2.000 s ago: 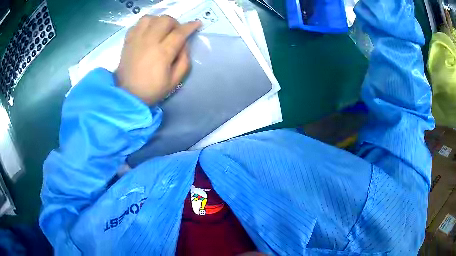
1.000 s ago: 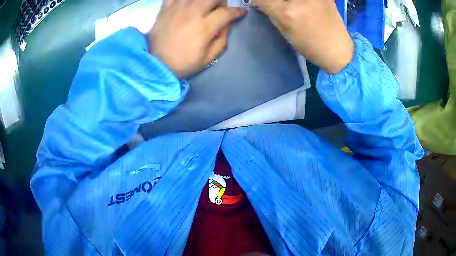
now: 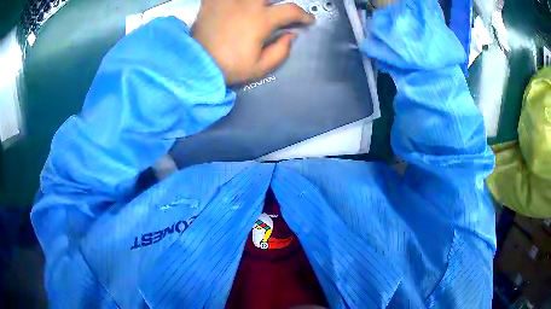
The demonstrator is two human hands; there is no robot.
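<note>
The grey tablet back cover (image 3: pixel 308 99) with the ADVAN logo lies on white sheets (image 3: pixel 345 142), its lower left part hidden behind my smock. My left hand (image 3: pixel 244 42) rests on the cover's upper part, fingers apart, index finger pointing at the camera area. Pale rings (image 3: pixel 320 7) show there at the top edge; whether they are openings or stickers is unclear. My right hand (image 3: pixel 383 3) is almost wholly cut off by the top edge, right of the cover; its fingers are not visible.
The blue bin (image 3: pixel 462 27) is partly visible behind my right sleeve, with white scraps and clear film (image 3: pixel 492 90) beyond it. A ring sticker sheet (image 3: pixel 39 11) is at the top left. A coworker's yellow sleeve (image 3: pixel 534 145) is at the right.
My right hand came in to the cover's camera area, then moved off to the upper right, mostly out of view. My left hand stays on the cover. The view has shifted.
</note>
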